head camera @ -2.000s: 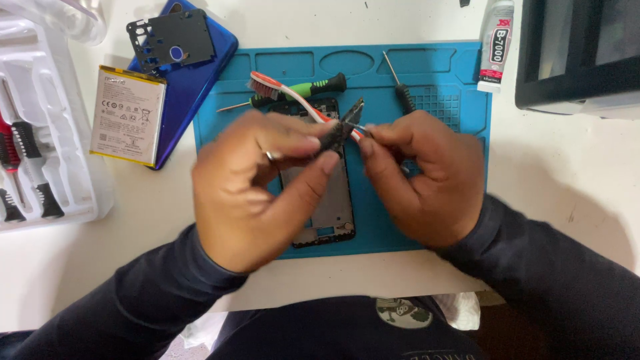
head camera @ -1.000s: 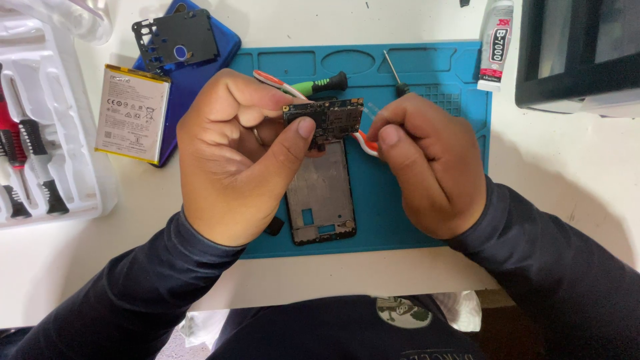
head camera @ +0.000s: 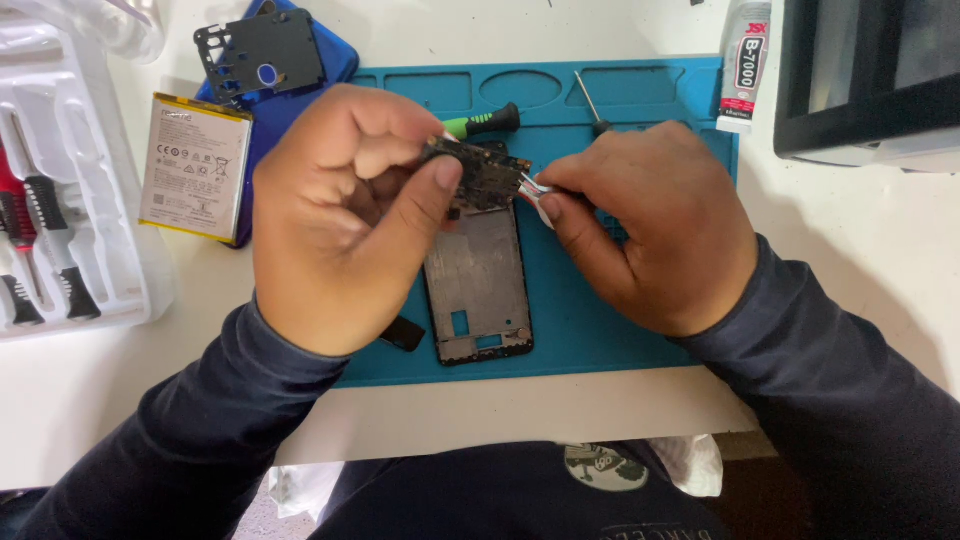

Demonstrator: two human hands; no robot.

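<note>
My left hand [head camera: 345, 217] pinches a dark phone circuit board [head camera: 487, 176] between thumb and fingers, above a phone mid-frame [head camera: 480, 277]. My right hand [head camera: 652, 225] grips metal tweezers [head camera: 534, 184], whose tips are at the board's right end; whether they touch it I cannot tell. A toothbrush, its white and red handle [head camera: 546, 211] partly showing, lies behind the tweezers, its head hidden. The frame lies on a teal repair mat [head camera: 600, 345]. A green and black screwdriver [head camera: 487, 121] lies above the frame, and a second screwdriver [head camera: 590, 101] lies beyond my right hand.
At the left are a white plastic tray [head camera: 142, 300] of screwdrivers, a phone battery [head camera: 196, 169] and a blue phone back [head camera: 337, 56] under a black cover [head camera: 277, 56]. A glue tube [head camera: 744, 67] and a black-framed container [head camera: 847, 146] stand at the right. A small black part [head camera: 403, 334] lies near my left wrist.
The board has tilted in my left hand since a second ago. My right hand has moved from beside the board to its right end with the tweezers.
</note>
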